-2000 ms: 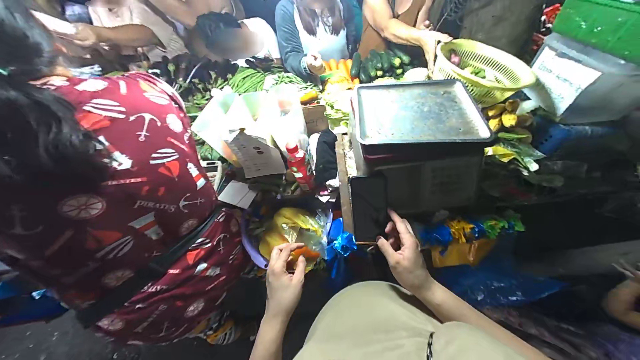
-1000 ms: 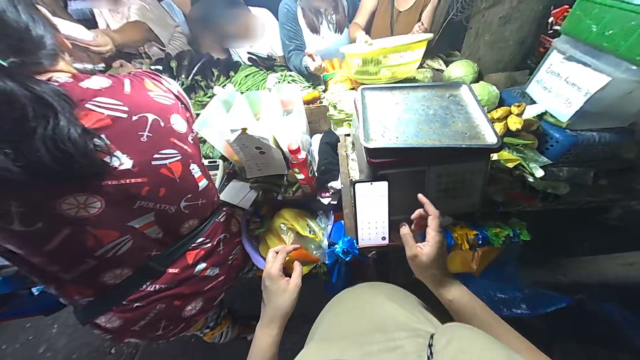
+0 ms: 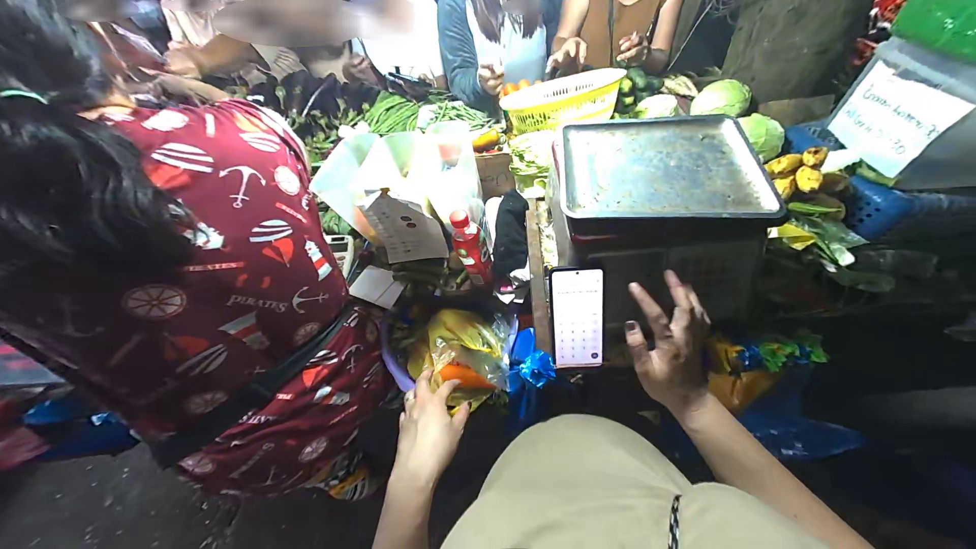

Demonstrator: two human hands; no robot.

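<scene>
My left hand [image 3: 433, 419] rests its fingers at the edge of a clear and yellow plastic bag [image 3: 459, 343] with something orange inside; whether it grips the bag is hard to tell. That bag lies in a purple basin [image 3: 391, 357]. To the right, my right hand [image 3: 671, 347] is raised with its fingers spread and holds nothing. Just left of its fingertips, a smartphone [image 3: 577, 316] stands upright with a lit keypad screen, against the front of a weighing scale. The scale's metal tray [image 3: 667, 168] holds nothing that I can see.
A person in a maroon patterned shirt [image 3: 252, 305] stands close on the left. Beyond the red bottle [image 3: 471, 248] are clear plastic bags [image 3: 412, 164], green beans [image 3: 393, 114], a yellow basket [image 3: 564, 103] and cabbages [image 3: 720, 99]. Bananas [image 3: 808, 175] and a blue crate [image 3: 877, 206] are at right. People stand across the stall.
The phone's screen, dark two seconds ago, is lit. My right hand has moved from beside the phone's lower edge to the right and spread open. The yellow basket, earlier held tilted across the stall, sits lower and further left.
</scene>
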